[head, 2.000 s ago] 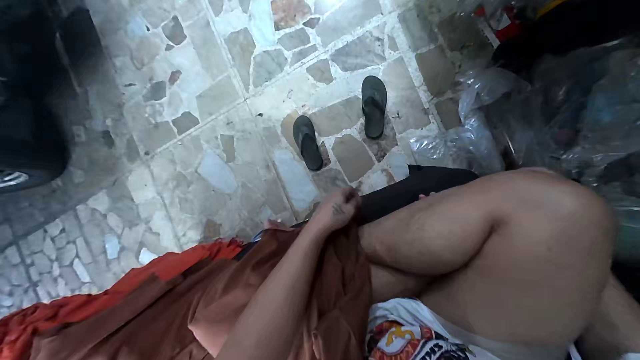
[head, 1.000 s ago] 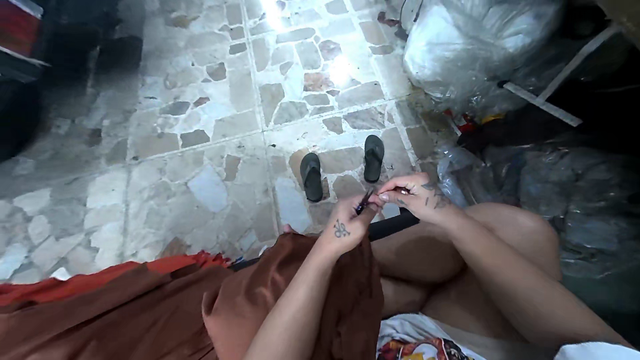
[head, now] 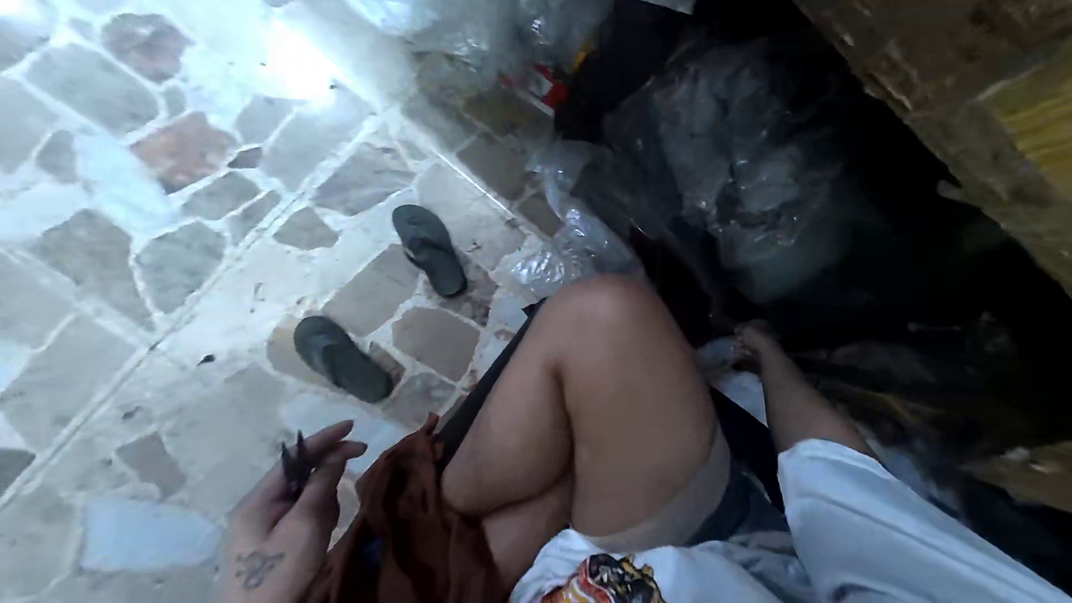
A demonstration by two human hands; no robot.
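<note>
My left hand (head: 293,502), with a tattoo on its back, is at the lower left. It holds a small dark tool (head: 295,469) with two pointed tips, which looks like thread snips. Beside it, brown cloth (head: 402,511) lies over my lap and hangs next to my bare crossed legs. My right arm reaches out to the right past my knee. The right hand (head: 754,342) is low among clear plastic (head: 720,356) in the shadow; its fingers are too dim to make out, and whether it holds anything cannot be seen.
Two dark flip-flops (head: 429,251) lie apart on the stone-patterned floor (head: 92,92). Clear plastic bags (head: 754,184) are heaped in the dark area to the right of my knee. A worn, brownish edge (head: 938,109) runs along the upper right.
A second ago both hands were close together above my lap. The right hand has since moved away to the right, into the plastic; the left keeps the dark tool. The view has turned right.
</note>
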